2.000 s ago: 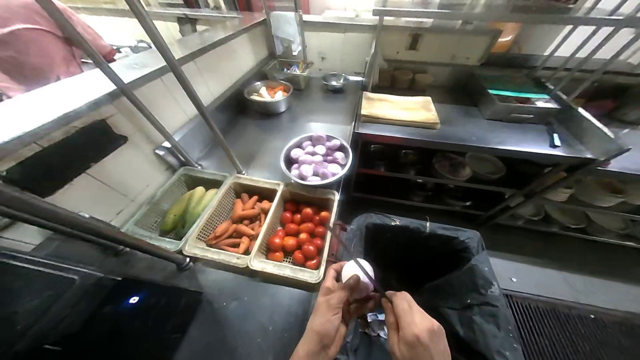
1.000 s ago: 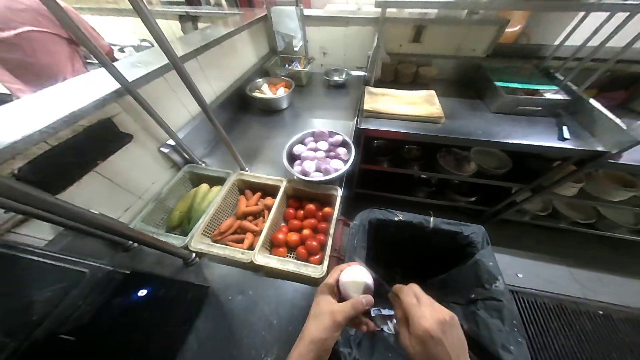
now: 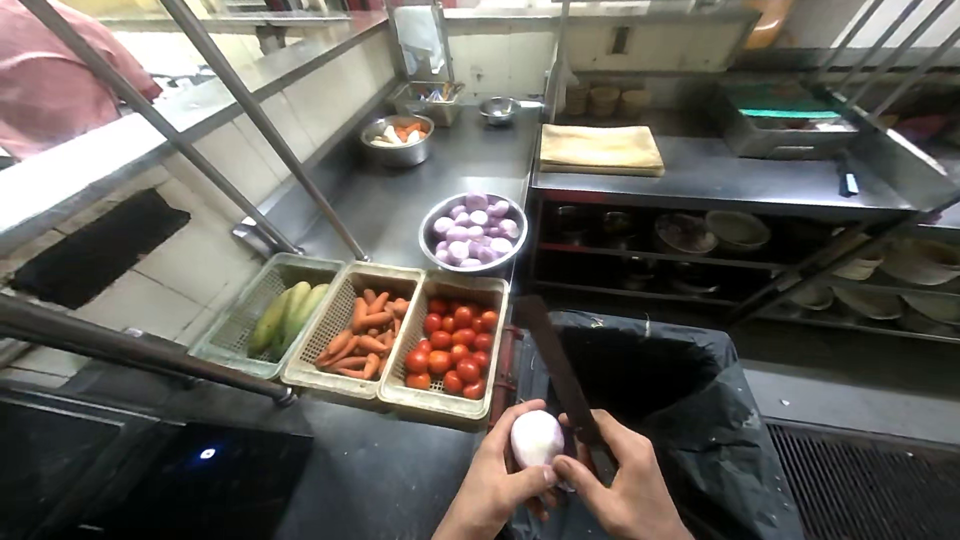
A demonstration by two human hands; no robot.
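Note:
My left hand (image 3: 499, 476) is closed around a pale, peeled-looking onion (image 3: 537, 438) near the counter's edge. My right hand (image 3: 626, 472) grips a dark-bladed knife (image 3: 559, 364), its blade pointing up and away, and its thumb reaches to the onion's lower side. Both hands are over the near side of a bin lined with a black plastic bag (image 3: 720, 390). Beyond them, a steel bowl (image 3: 426, 247) holds several purple-white onions (image 3: 477, 218). Plastic baskets hold tomatoes (image 3: 460, 354), carrots (image 3: 371, 322) and long green vegetables (image 3: 281, 322).
A steel bowl of cut vegetables (image 3: 405, 154) and a small metal bowl (image 3: 499, 111) stand farther back. A folded yellowish cloth (image 3: 600, 146) lies on the right counter above shelves of dishes. Metal bars (image 3: 255, 112) cross the left side. A person in pink (image 3: 64, 75) is beyond the ledge.
The knife blade, earlier low beside the onion and hard to make out, now points up and away over the bin's edge. My right thumb has come against the onion.

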